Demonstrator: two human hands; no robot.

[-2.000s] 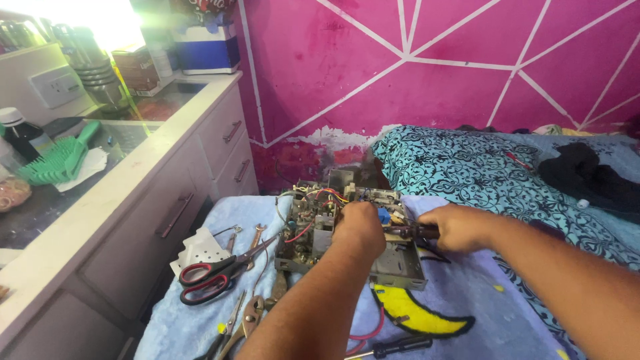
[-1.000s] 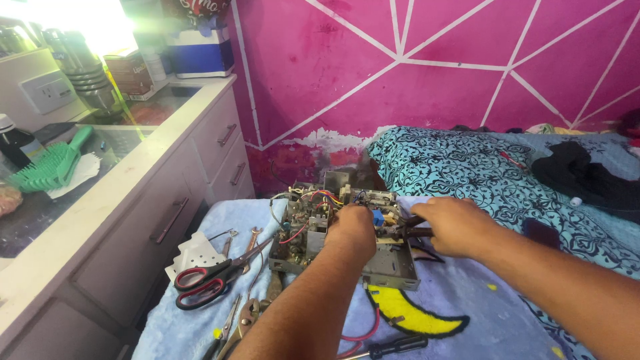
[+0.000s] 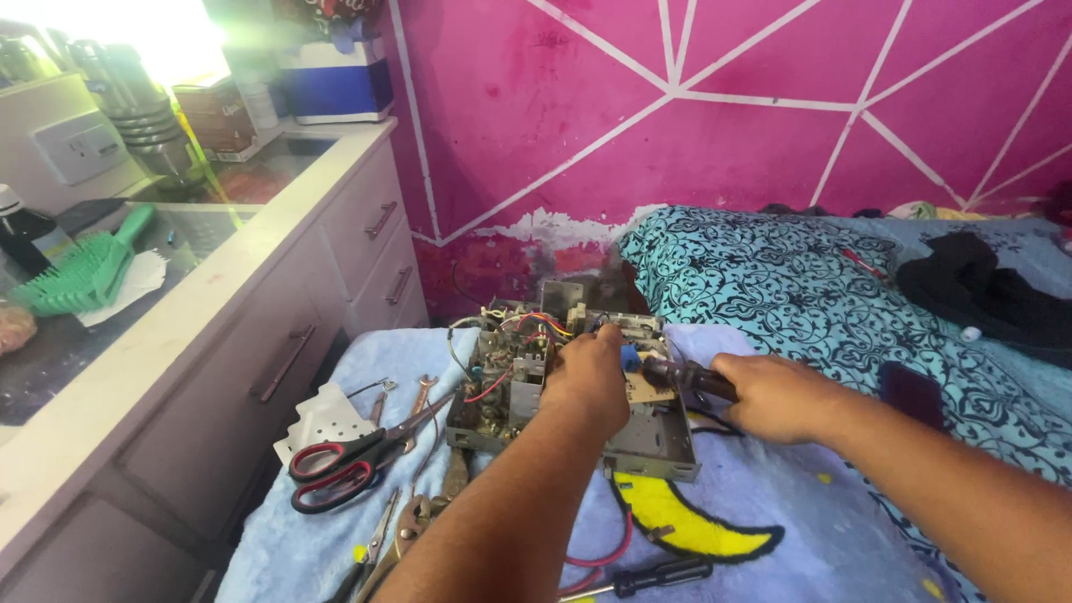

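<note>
An opened metal electronics chassis (image 3: 662, 444) with circuit boards and colored wires rests on a light blue fleece blanket (image 3: 770, 502). My left hand (image 3: 590, 373) is over the middle of the chassis, fingers bent down among the parts; what they touch is hidden. My right hand (image 3: 766, 398) grips a dark-handled tool (image 3: 703, 378), whose kind I cannot tell. Its far end lies over the board, beside a blue component (image 3: 630, 358). Red-and-black handled scissors (image 3: 335, 473) lie left of the chassis, by a perforated white plate (image 3: 322, 423) and a wrench (image 3: 423, 394).
Pliers (image 3: 410, 523) and a screwdriver (image 3: 662, 576) lie near the blanket's front. A white drawer cabinet (image 3: 276, 293) stands at left, bearing a green hairbrush (image 3: 92, 268). On the patterned bedding (image 3: 754, 276) at right are a phone (image 3: 911, 395) and black cloth (image 3: 971, 285).
My right hand has shifted, and the tool in it now shows more plainly over the board. My left hand stays on the chassis.
</note>
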